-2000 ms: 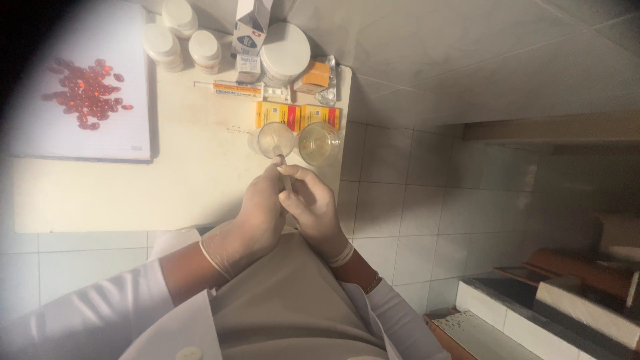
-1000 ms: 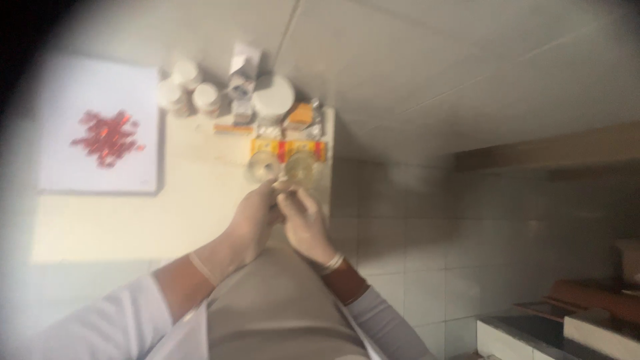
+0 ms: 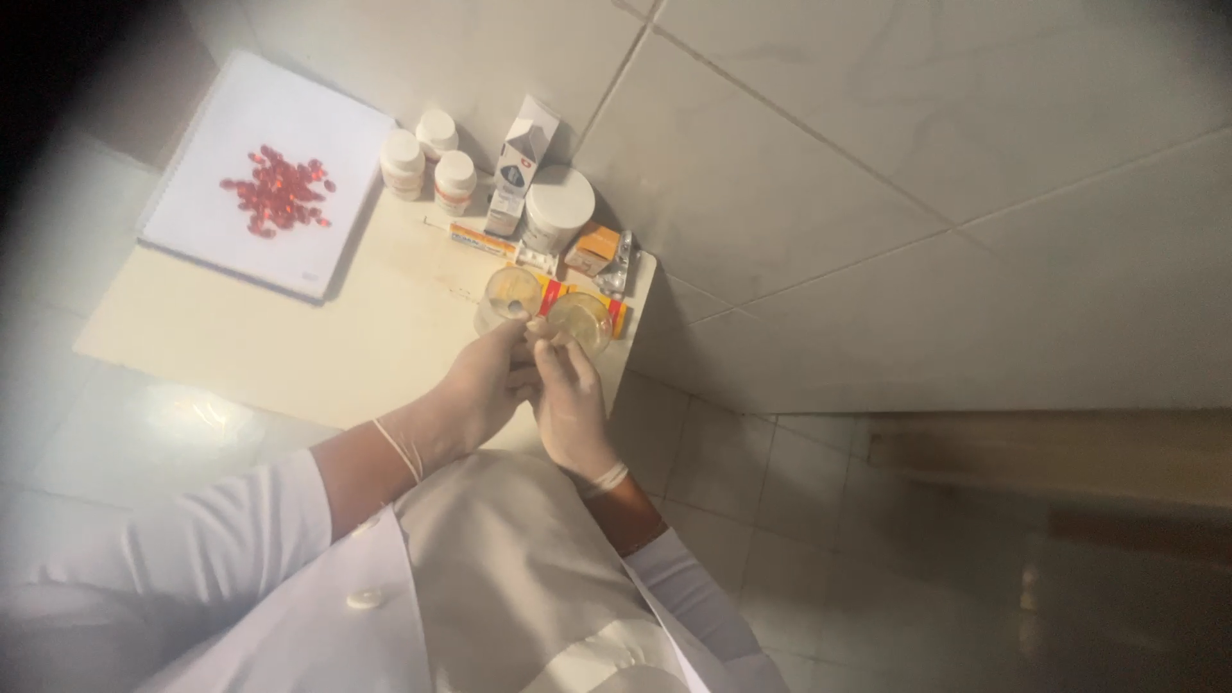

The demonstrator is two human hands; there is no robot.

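Note:
Both hands wear pale gloves and meet at the fingertips near the table's front edge. My left hand point(image 3: 481, 390) has its fingers bent in against the other hand. My right hand point(image 3: 570, 399) pinches thumb to fingers beside it. Something small and pale may be between the fingertips, too blurred to name. Just beyond them stand two clear round dishes: the left dish point(image 3: 510, 289) has a small dark spot in it, and the right dish point(image 3: 581, 318) looks yellowish. Red and yellow boxes point(image 3: 554, 293) lie behind and partly under view of the dishes.
Red softgel capsules point(image 3: 279, 192) lie on a white spiral notebook point(image 3: 332, 144). Several white bottles point(image 3: 402, 164), a tall carton point(image 3: 520, 168), a white tub point(image 3: 558, 207), an orange box point(image 3: 592, 248), a blister pack point(image 3: 619, 265) and a syringe-like tube point(image 3: 481, 241) stand or lie along the tiled wall.
The view has turned. Both hands stay together by the dishes. The slim object seen between the fingers two seconds ago is no longer distinct.

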